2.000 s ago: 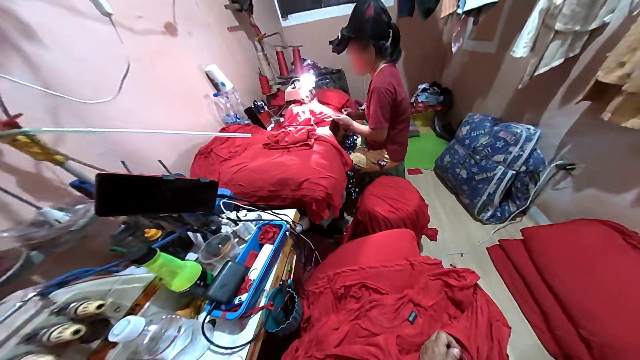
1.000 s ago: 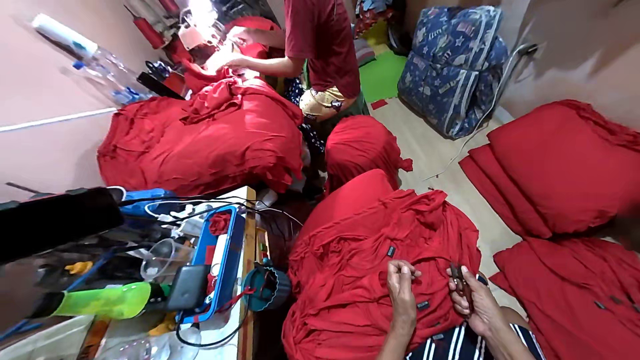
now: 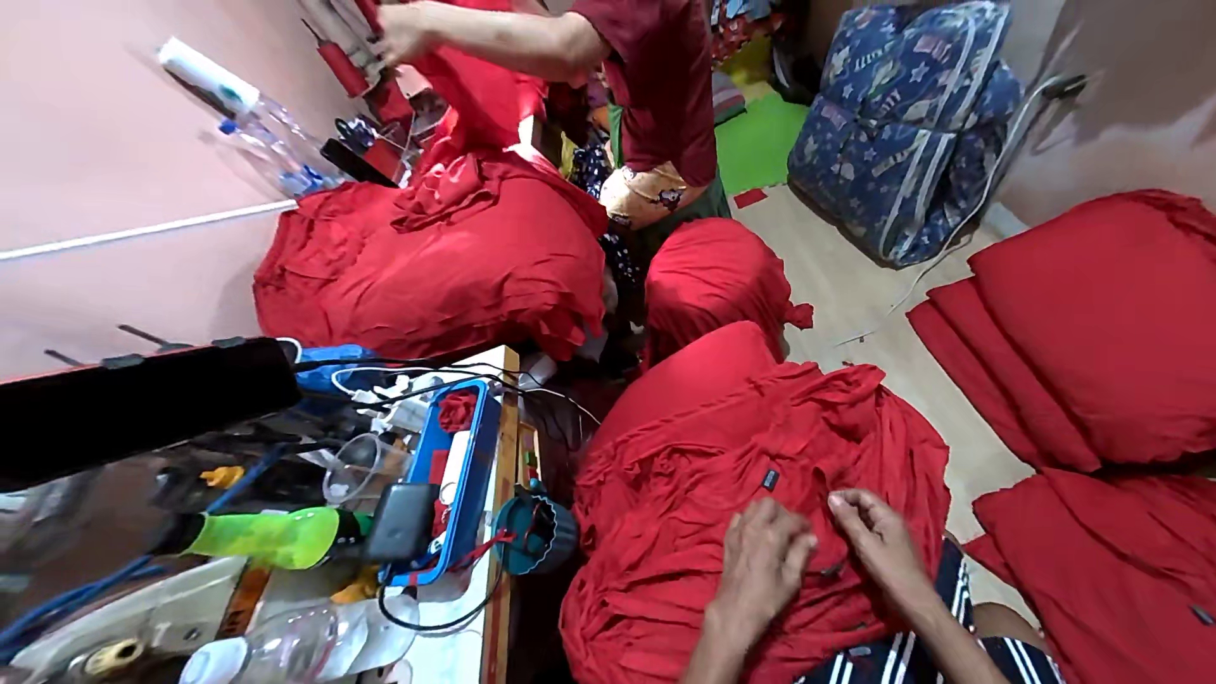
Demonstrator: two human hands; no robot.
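A heap of red fabric (image 3: 684, 494) with small dark labels lies across my lap. My left hand (image 3: 765, 556) rests on it with bent fingers, just below one dark label (image 3: 770, 480). To its right my right hand (image 3: 874, 532) has thumb and fingertips close together at a fold of the cloth; whether it pinches the cloth is unclear. A smaller dark item (image 3: 829, 572) lies on the fabric between the hands. The dark tool seen earlier in my right hand is not plainly visible.
Left stands a cluttered table with a blue tray (image 3: 467, 475), a black power bank (image 3: 401, 522) and a green bottle (image 3: 271, 537). A co-worker (image 3: 655, 95) handles red cloth ahead. Folded red fabric (image 3: 1102, 323) lies right; a blue patterned bundle (image 3: 902, 123) and white cord (image 3: 936, 261) are beyond.
My right hand has moved closer to my left and no longer plainly shows the dark tool it held a second ago. The co-worker's arm is now raised over the cloth.
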